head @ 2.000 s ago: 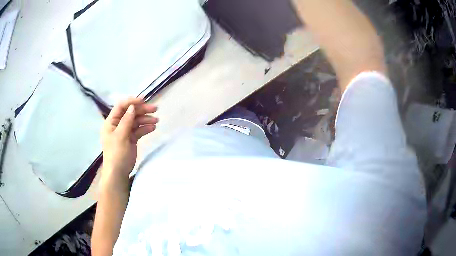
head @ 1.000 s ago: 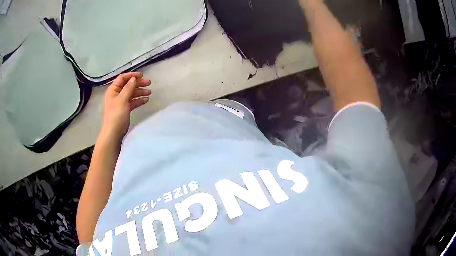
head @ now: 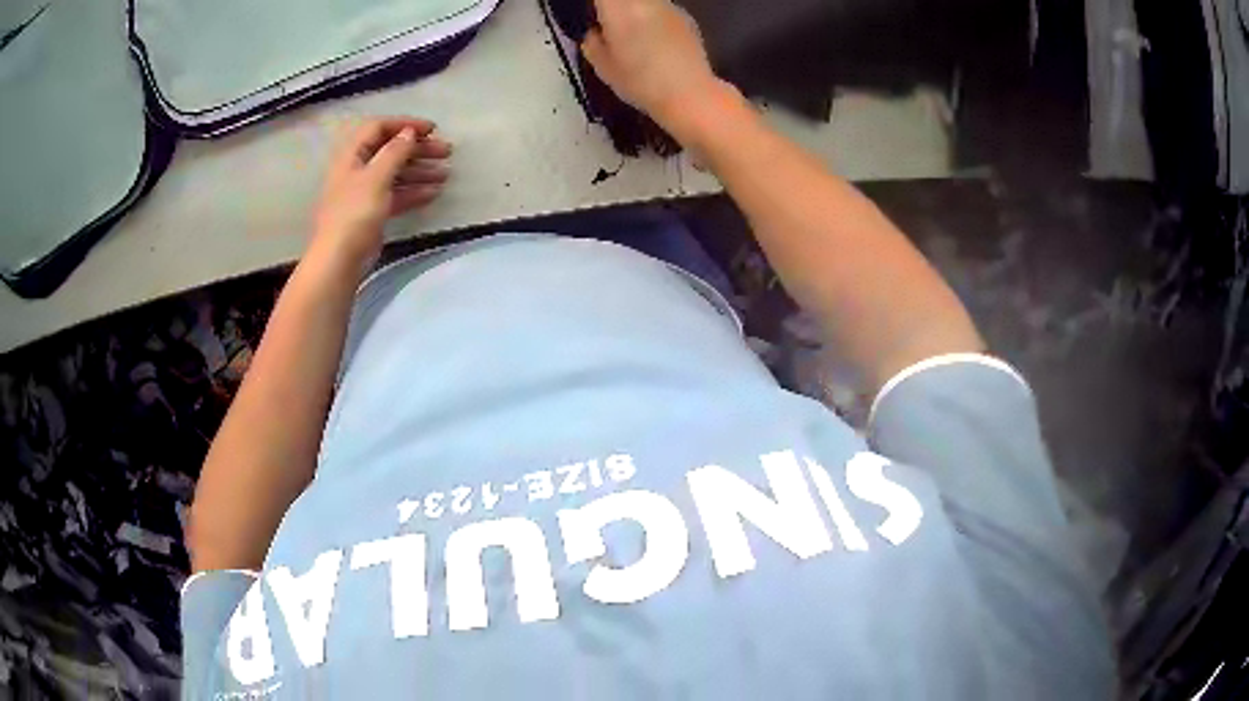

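My right hand point(head: 647, 55) is at the top middle, at the left edge of the dark cut panels point(head: 808, 48); its fingertips are partly cut off and hidden, so I cannot tell whether it grips the cloth. My left hand point(head: 388, 171) hovers over or rests on the pale table with fingers loosely curled and apart, holding nothing. A pale-topped stack point(head: 295, 48) with a dark, rounded lower edge lies at the upper left, cut off by the frame's top. Another pale-topped stack point(head: 62, 151) lies beside it at the left edge.
The pale cutting table point(head: 514, 171) runs across the top, its near edge just in front of my body. The dark floor point(head: 123, 452) is littered with scraps on both sides of me. Pale strip-shaped pieces point(head: 1116, 96) lie at the upper right.
The view has shifted, and the stacks sit higher in the picture. My right hand has moved left to the near-left edge of the dark panels. My left hand stays loosely curled and empty.
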